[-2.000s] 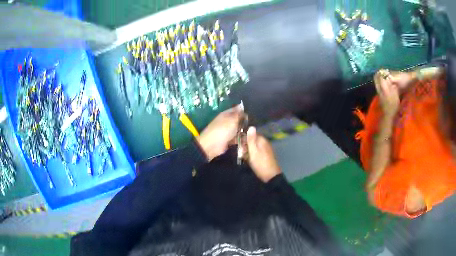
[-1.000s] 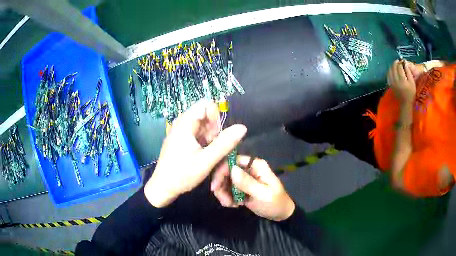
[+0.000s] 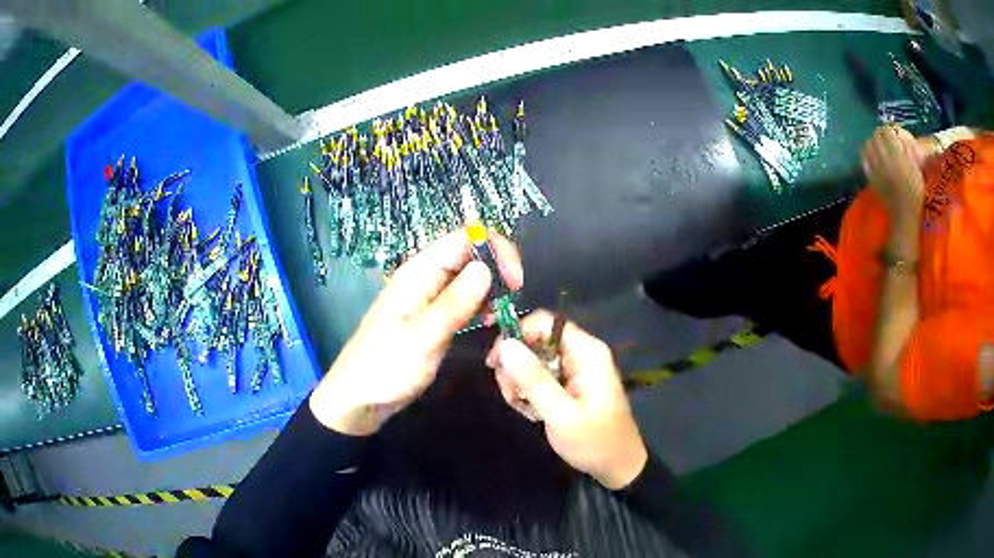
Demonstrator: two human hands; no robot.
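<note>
A narrow green circuit board assembly [image 3: 507, 316] with a dark upper part and a yellow tip is held between my two hands, in front of the bench. My left hand [image 3: 409, 332] pinches its dark upper part, just below the yellow tip. My right hand [image 3: 572, 398] holds the lower green end, which its fingers partly cover. A small dark brownish thing shows between my right fingers; I cannot tell what it is. Beyond my hands lies the main board pile [image 3: 420, 180], a dense row with yellow ends pointing away from me.
A blue tray [image 3: 93, 234] with loose boards stands at the left, a smaller board pile [image 3: 49, 354] beyond it. A black mat [image 3: 621, 164] lies right of the main pile. Another pile [image 3: 776, 120] lies farther right, near a person in orange [image 3: 926, 283]. A grey post [image 3: 180, 71] crosses the upper left.
My left hand has gone from open fingers near the yellow tip to pinching the dark part below it. The assembly and my right hand have risen a little. The view has shifted slightly.
</note>
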